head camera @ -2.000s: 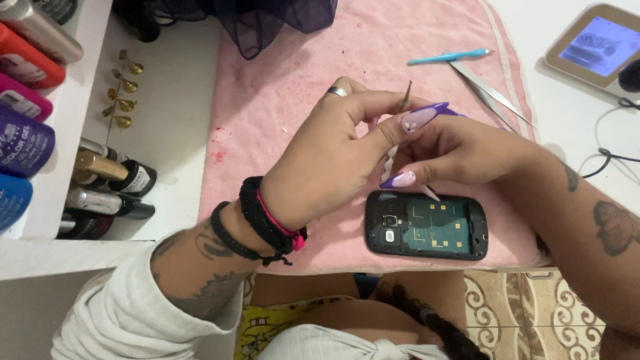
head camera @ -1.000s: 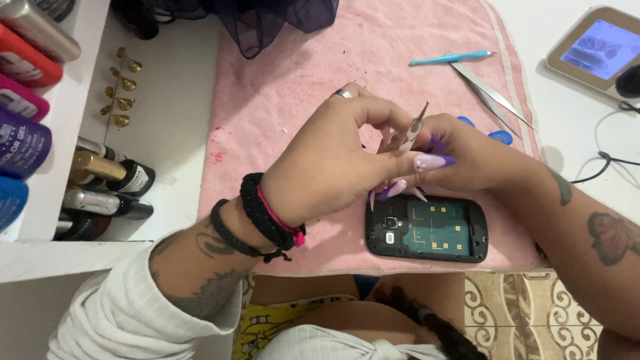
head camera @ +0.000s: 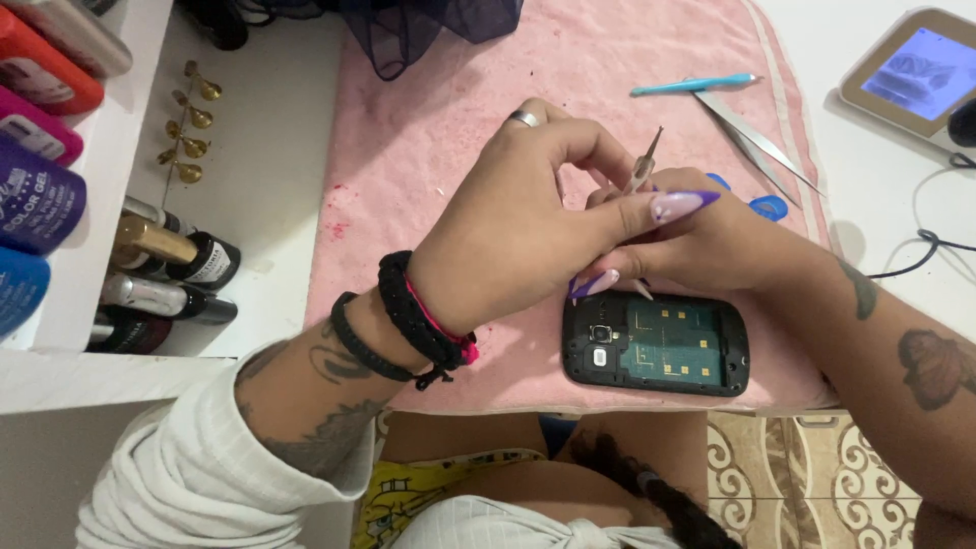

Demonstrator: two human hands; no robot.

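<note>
Both hands meet above the phone. My left hand [head camera: 518, 206] has its thumb across a slim handheld tool [head camera: 644, 164] with a narrow metal shaft and small tip pointing up. Fingers of my right hand [head camera: 686, 229] are closed around the lower part of that tool, mostly hidden behind my left thumb. Just below the fingertips, an opened smartphone [head camera: 663, 343] lies flat with its back cover off, showing the camera module and a green board area with gold contacts. Long purple-tipped nails are near its top edge.
On the pink towel [head camera: 457, 152] lie a light-blue tool [head camera: 694, 85], metal tweezers [head camera: 751, 141] and a blue ring-shaped piece [head camera: 768, 207]. Dark sheer fabric [head camera: 435, 27] lies at the back. A screen device [head camera: 915, 72] and black cable [head camera: 926, 244] are right; nail-product bottles [head camera: 210, 259] stand left.
My right hand has shifted, so the blue pieces it covered two seconds ago show beside it. The metal tip has moved slightly right. The phone has stayed in place.
</note>
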